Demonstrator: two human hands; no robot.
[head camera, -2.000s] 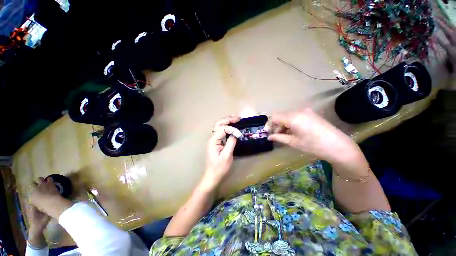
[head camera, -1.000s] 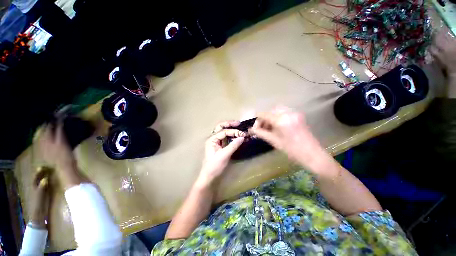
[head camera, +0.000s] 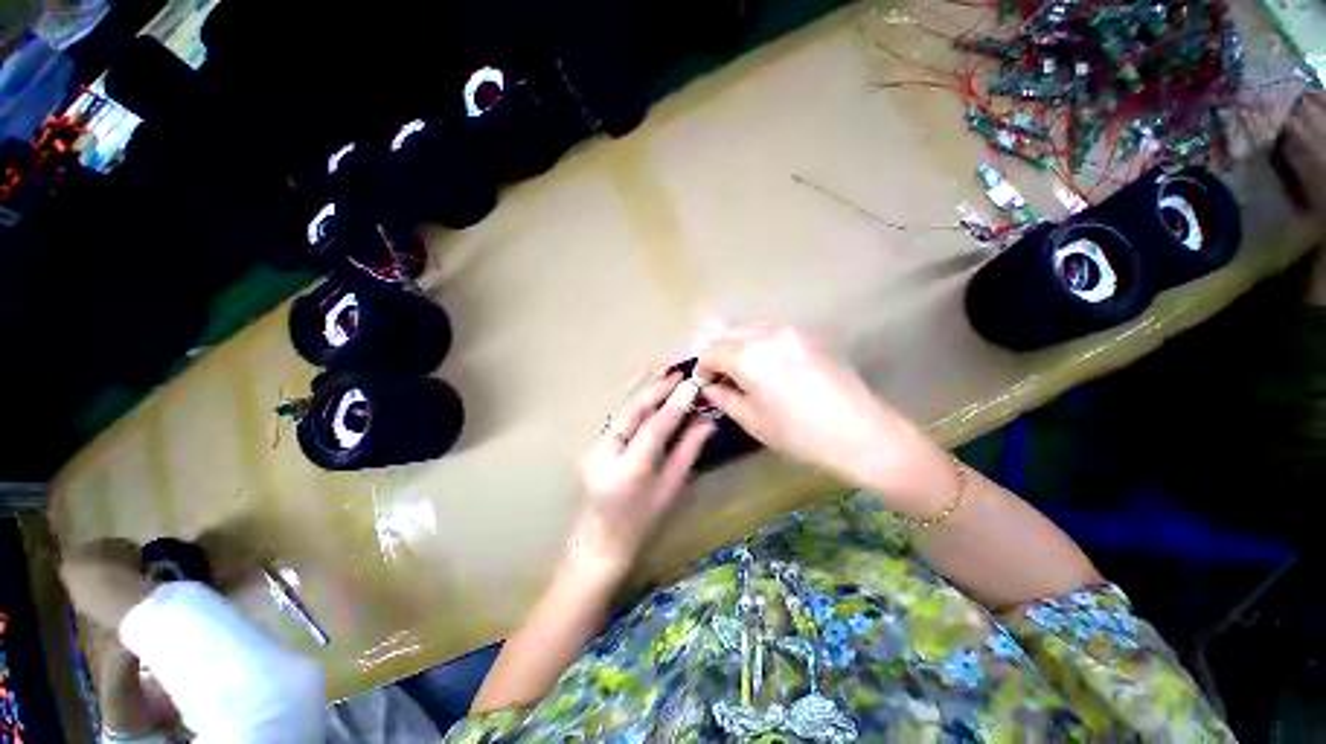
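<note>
A black speaker housing (head camera: 727, 445) lies on the tan table in front of me, mostly covered by both hands. My left hand (head camera: 640, 443) holds its left side, fingers bent over the top. My right hand (head camera: 764, 385) reaches over it from the right, with thumb and fingertips pinched together at the slot, touching the left fingertips. Something small and pale is between the fingertips; it is too small and covered to name. The wires and board inside the housing are hidden.
Two housings (head camera: 381, 419) lie at left, two more (head camera: 1059, 285) at right. A tangled heap of wired boards (head camera: 1105, 80) is at the far right. Dark housings line the far side. A neighbour's white sleeve (head camera: 218, 661), a housing and a thin tool (head camera: 297, 603) are at lower left.
My hands have closed together over the housing, hiding more of it. One of the left group's housings is gone from its place of two seconds ago. The neighbour's arms have moved.
</note>
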